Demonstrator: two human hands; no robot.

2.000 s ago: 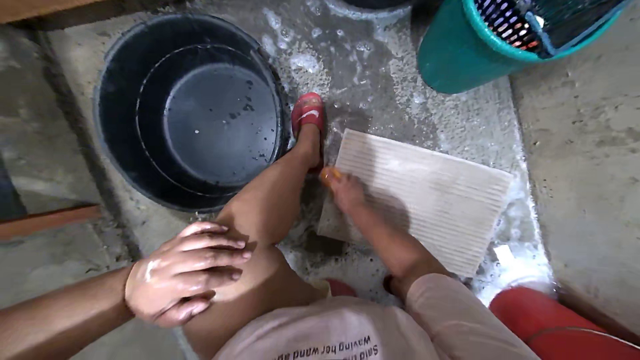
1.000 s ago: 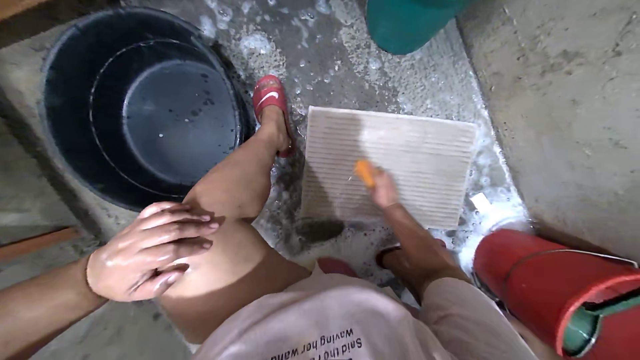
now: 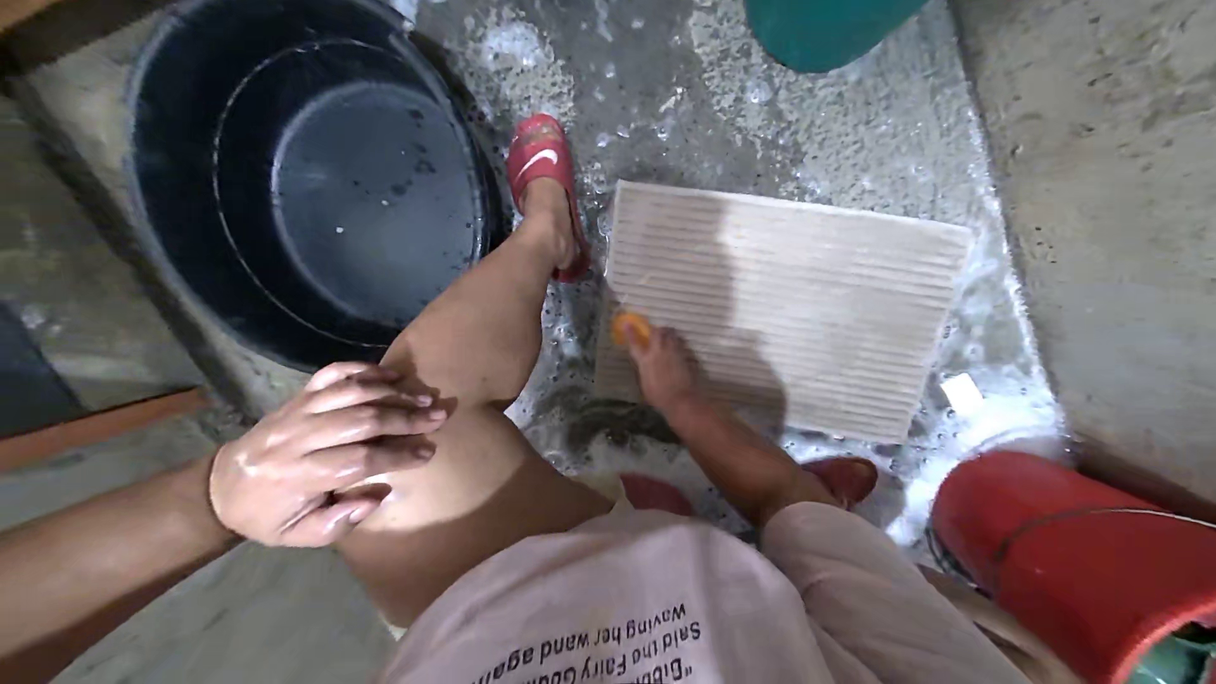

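Note:
My right hand point(image 3: 665, 370) is closed around the handle of an orange brush or scrubber point(image 3: 631, 330), over the left edge of a ribbed, light beige mat point(image 3: 817, 285). The mat lies flat on the wet, soapy concrete floor. The underside of the orange tool is hidden, so its exact kind cannot be told. My left hand point(image 3: 323, 456), wet and with foam on its back, rests on my left knee with its fingers slightly spread and holds nothing.
A large black tub point(image 3: 142, 190) with some liquid stands at the upper left. A red bucket point(image 3: 1054, 541) is at the lower right, a green container point(image 3: 826, 33) at the top. A small white piece point(image 3: 961, 392) lies beside the mat. A concrete wall point(image 3: 1111, 237) rises at the right.
My right hand with the orange tool was at the mat's left edge, then over its middle, and is back near the left edge. My left hand has stayed on my knee.

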